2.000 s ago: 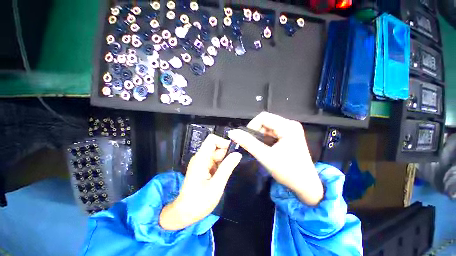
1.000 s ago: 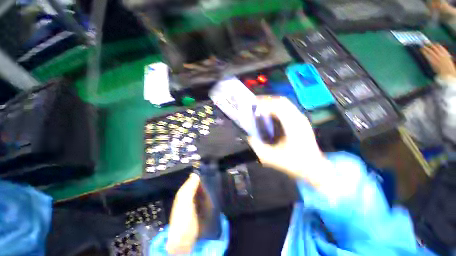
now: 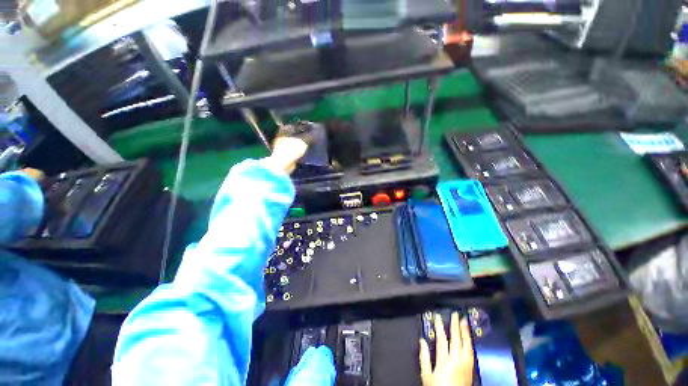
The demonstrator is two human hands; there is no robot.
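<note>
My left hand point(image 3: 290, 151) is at the left station of the black press point(image 3: 320, 185), my arm stretched forward. A dark flat panel point(image 3: 318, 145) shows beside its fingers; whether they grip it or only touch it cannot be told. My right hand point(image 3: 450, 354) lies with fingers apart over dark panels at the bench's near edge, cut off below. Dark rear covers with ringed round camera areas point(image 3: 478, 321) show beside its fingertips. Left of it, a phone body point(image 3: 354, 351) with pale battery printing lies in the black phone tray point(image 3: 396, 343).
The parts tray point(image 3: 332, 275) holds scattered lens rings. Dark blue panels point(image 3: 437, 240) and a cyan stack point(image 3: 471, 215) lie at its right. A phone tray point(image 3: 539, 219) stands farther right. Stacked trays point(image 3: 128, 219) and another person's sleeve point(image 3: 19, 207) are at left. Blue film point(image 3: 562, 358) is lower right.
The view has shifted to the press. My left hand has moved forward from the tray to its left station. My right hand has come down to the near tray; the pale flat piece it held is gone from it.
</note>
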